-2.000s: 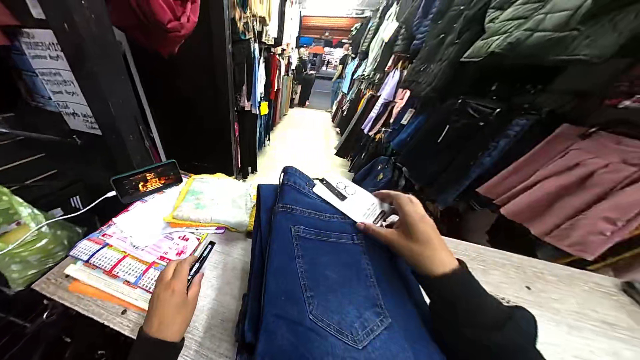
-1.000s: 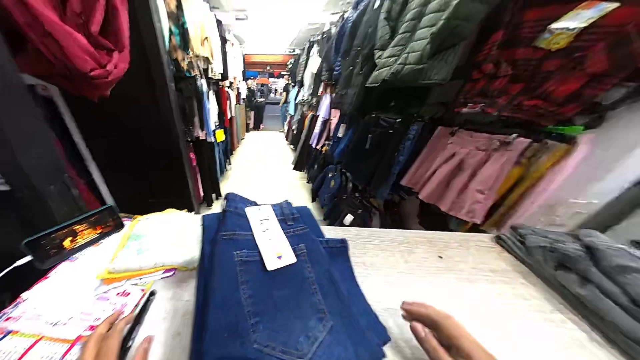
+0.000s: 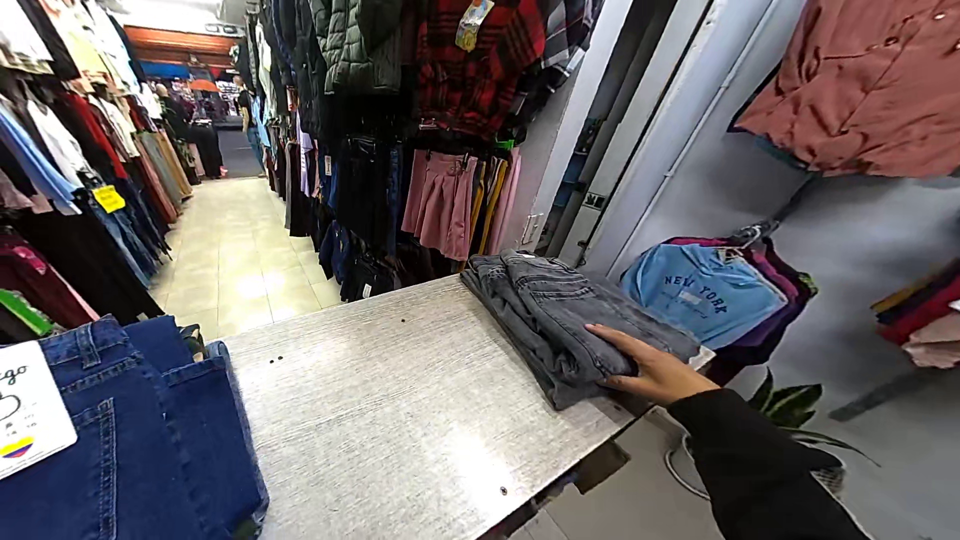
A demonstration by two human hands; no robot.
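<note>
My right hand point(image 3: 651, 369) rests on the near end of a stack of folded grey jeans point(image 3: 559, 315) at the counter's right end. Its thumb lies at the stack's side edge and its fingers on top; whether it grips the cloth is unclear. Folded blue jeans point(image 3: 142, 435) lie at the lower left, with a white cardboard tag point(image 3: 34, 409) on them. My left hand is out of view.
The wood-grain counter point(image 3: 375, 390) lies between both stacks. Clothes racks flank a tiled aisle point(image 3: 244, 277). Right of the counter hang a light blue sweatshirt point(image 3: 697, 292) and a rust blouse point(image 3: 870, 90); a potted plant point(image 3: 795, 405) stands below.
The view has swung right. My right hand has gone from the blue jeans' tag to the grey jeans. My left hand, earlier holding a dark pen, has left view.
</note>
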